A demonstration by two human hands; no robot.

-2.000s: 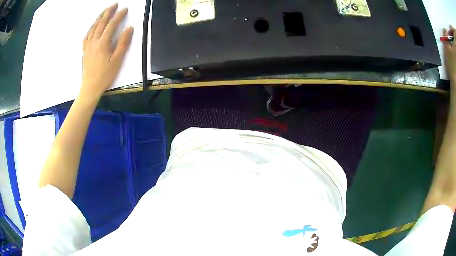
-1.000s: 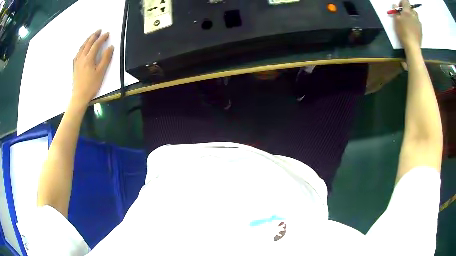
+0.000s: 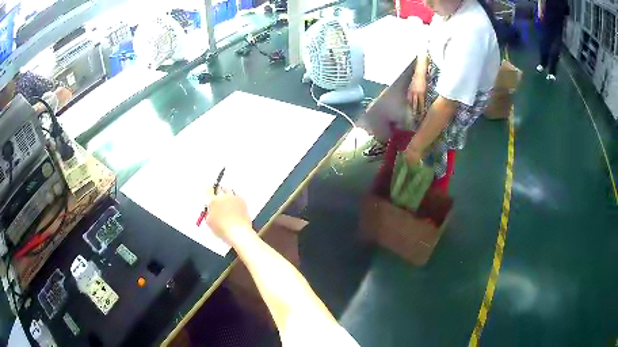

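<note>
My right hand [image 3: 227,211] rests on a large white sheet [image 3: 271,129] near its lower edge. It holds a thin red and black pen [image 3: 219,177], its black end pointing away and its red end showing below the fingers. To the left is the black test fixture box [image 3: 146,308] with an orange button [image 3: 141,281], cream AC sockets [image 3: 101,293] and two clear-edged jig blocks [image 3: 103,229]. My left hand is out of the picture.
Grey instruments [image 3: 34,196] and red leads [image 3: 37,242] stand at the left. A white fan [image 3: 333,54] stands beyond the sheet. At the right a person [image 3: 461,54] reaches with a green item [image 3: 411,181] over a cardboard box [image 3: 406,227]. Small black items [image 3: 261,44] lie on the green belt.
The view has swung up and to the right. My left hand has left the picture. My right hand still holds the pen on the white sheet. The fan, instruments and another person have come into view.
</note>
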